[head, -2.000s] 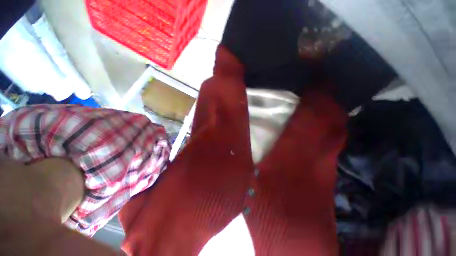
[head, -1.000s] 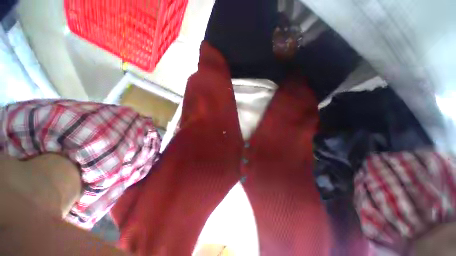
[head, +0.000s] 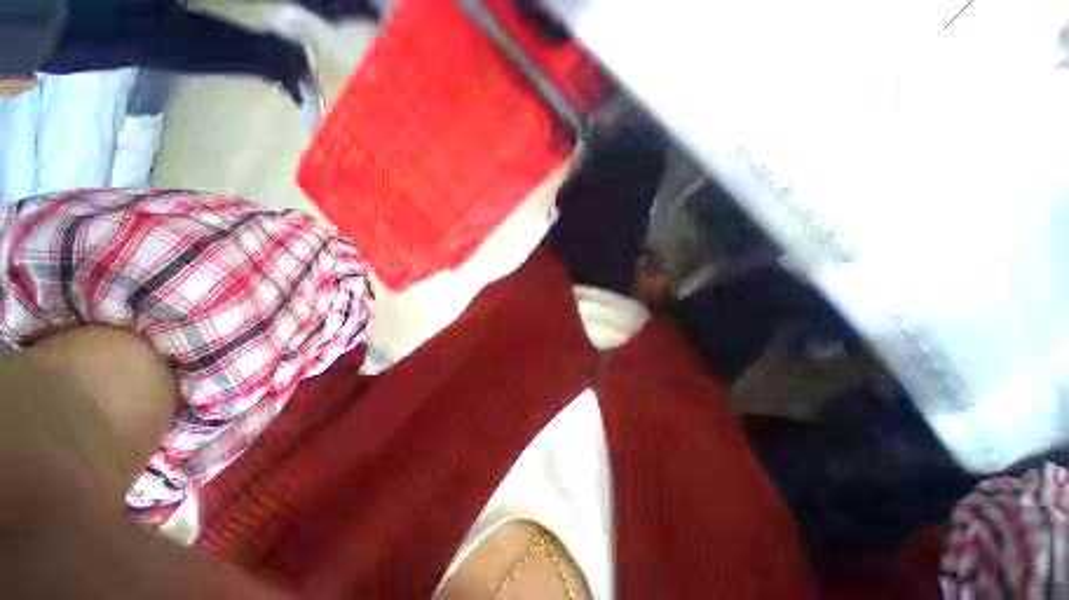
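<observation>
No held workpiece can be made out. My left hand or wrist (head: 88, 410) is a large blurred patch of skin at the lower left, very close to the camera and cut off by the edge; its fingers cannot be made out. A red-and-white checked sleeve (head: 223, 293) covers that forearm. Another checked sleeve (head: 1014, 533) shows at the lower right edge, but my right hand is out of the picture. The glossy white machine table (head: 938, 199) fills the upper right, with blurred printed marks along its front edge. Dark cloth (head: 838, 469) lies below that edge.
A red slotted plastic basket (head: 434, 141) stands on the floor beyond my lap, beside the table edge. Pale folded cloth (head: 76, 135) is at the left. A dark-clothed limb (head: 176, 45), seemingly of another person, shows at the upper left. My red cardigan hangs in front.
The view has swung, so the white table now shows at the upper right and the basket sits nearer the middle. The right sleeve has slipped towards the lower right edge.
</observation>
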